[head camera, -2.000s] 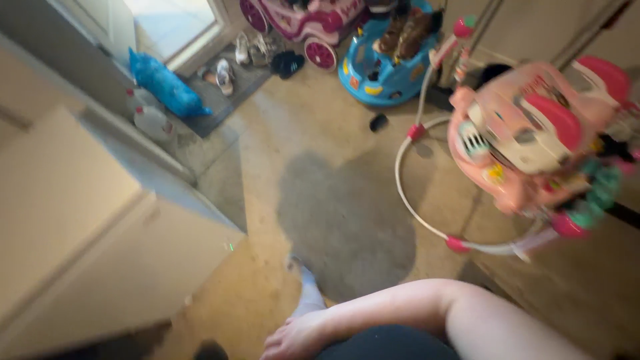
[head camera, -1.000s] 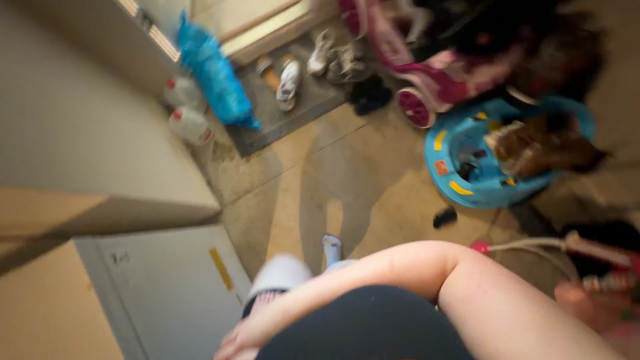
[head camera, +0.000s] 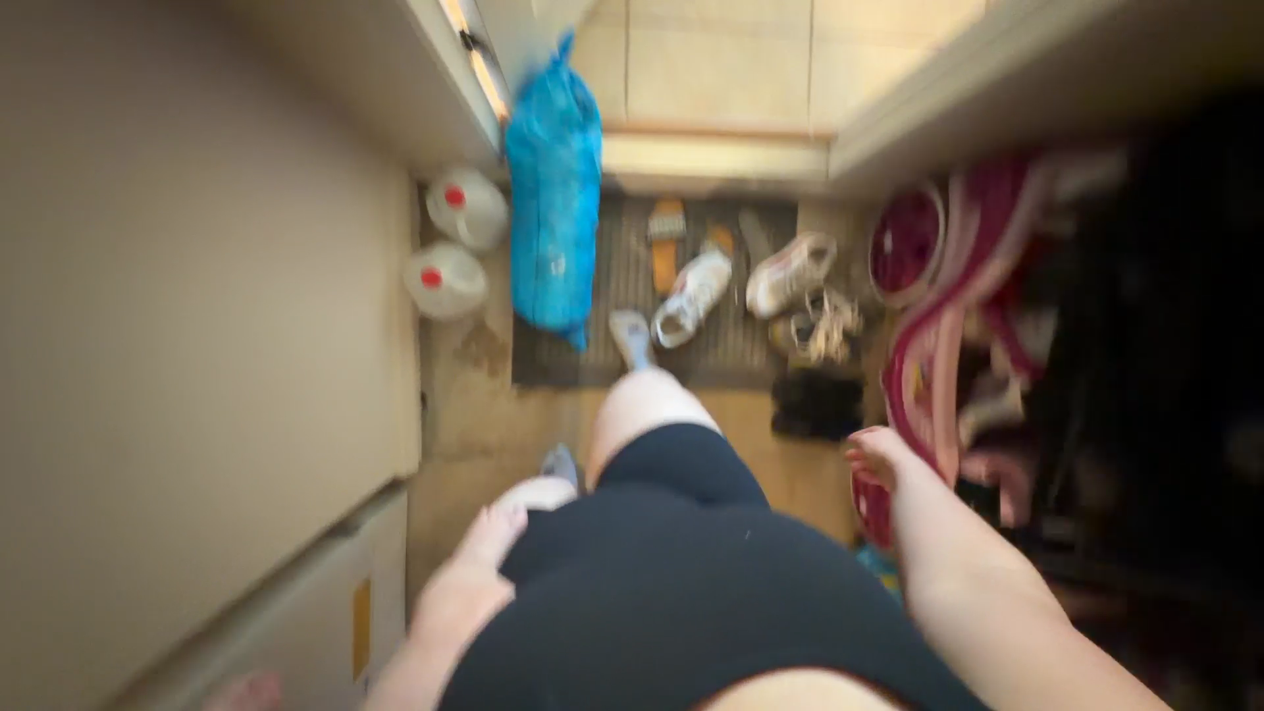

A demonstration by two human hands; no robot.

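My left hand (head camera: 484, 548) hangs low beside my dark shorts at the left hip, blurred, with no object visible in it. On the other side my right hand (head camera: 879, 456) is held out from the body, near the pink ride-on toy (head camera: 938, 346); nothing shows in it, and its fingers are blurred. Ahead of my feet lies a dark ribbed doormat (head camera: 622, 237). A tied blue plastic bag (head camera: 555, 207), long and filled, rests over its left edge. White sneakers (head camera: 696, 294) and a sandal (head camera: 667, 247) lie on the mat.
Two plastic jugs with red caps (head camera: 464, 209) stand left of the bag by the wall. A doorway threshold (head camera: 711, 158) crosses ahead, with tiled floor beyond. Dark shoes (head camera: 818, 403) lie near the mat's right corner. A white appliance or cabinet (head camera: 306, 612) stands at lower left.
The view has moved forward to the doorway and mat. My right hand has come into view at the right. The pink baby walker and most of the blue toy have left the view.
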